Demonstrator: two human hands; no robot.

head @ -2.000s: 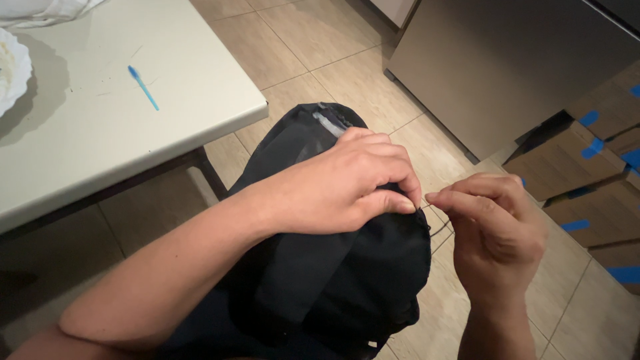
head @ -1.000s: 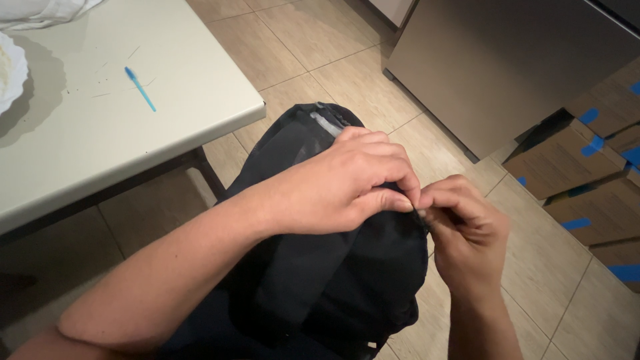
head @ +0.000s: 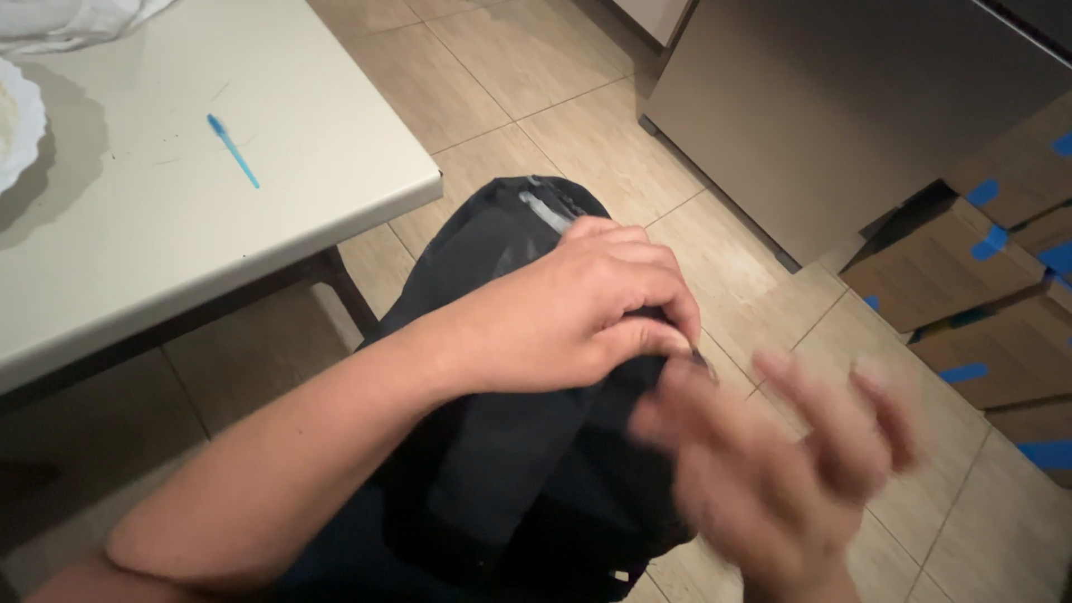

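Black fabric (head: 511, 452), perhaps a bag or garment, lies over my lap, with a pale grey strip near its far end. My left hand (head: 620, 301) pinches its right edge between thumb and fingers. My right hand (head: 779, 452) is blurred by motion beside that edge, its fingers spread; whether anything thin is between thumb and index finger cannot be made out. A short thin dark strand or loop shows by my left fingertips.
At the left a white table (head: 335, 109) holds a light-blue capped pen (head: 234, 151), a scalloped white dish (head: 21, 126) and white cloth (head: 75, 17). A metallic appliance (head: 796, 109) and cardboard boxes (head: 946, 268) with blue tape stand at the right on tiles.
My right hand, closed at the fabric edge beside my left fingertips a second ago, now has its fingers spread and blurred. My left hand keeps its pinch in the same place.
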